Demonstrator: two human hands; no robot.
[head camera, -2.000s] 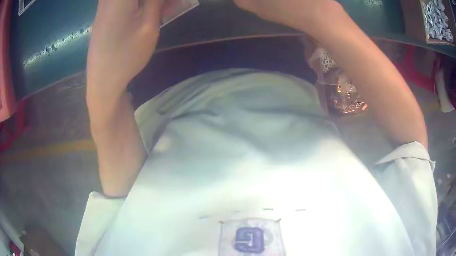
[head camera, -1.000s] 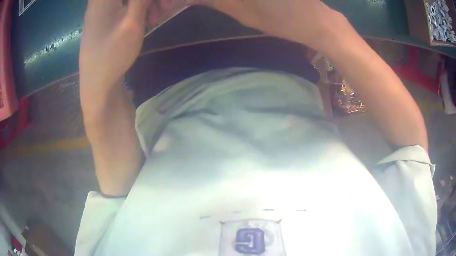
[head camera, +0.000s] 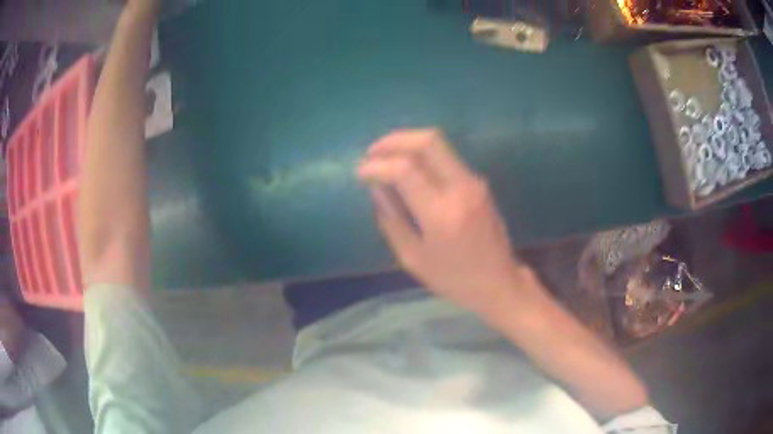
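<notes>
My left arm reaches up the left side of the view. My left hand is beyond the top edge, so its grip is hidden. My right hand (head camera: 441, 212) is above the bench, blurred, with its fingers curled. No part shows in it, but a small one could be hidden. A pale flat piece with an opening, likely a plastic housing (head camera: 158, 106), lies beside my left forearm. A cardboard box (head camera: 659, 127) at the right holds white round parts (head camera: 720, 136).
A pink tray (head camera: 49, 193) with long compartments is at left. A pale block (head camera: 510, 34) and a box of copper-red pieces (head camera: 678, 10) are at the back. Clear bags of white parts (head camera: 627, 244) and copper-coloured parts (head camera: 653, 297) are below the bench edge. A person's sleeve (head camera: 34, 364) shows lower left.
The view has tilted up over the bench. My hands, earlier close together at the top edge, are now apart. My left arm reaches forward; my right hand is in full view.
</notes>
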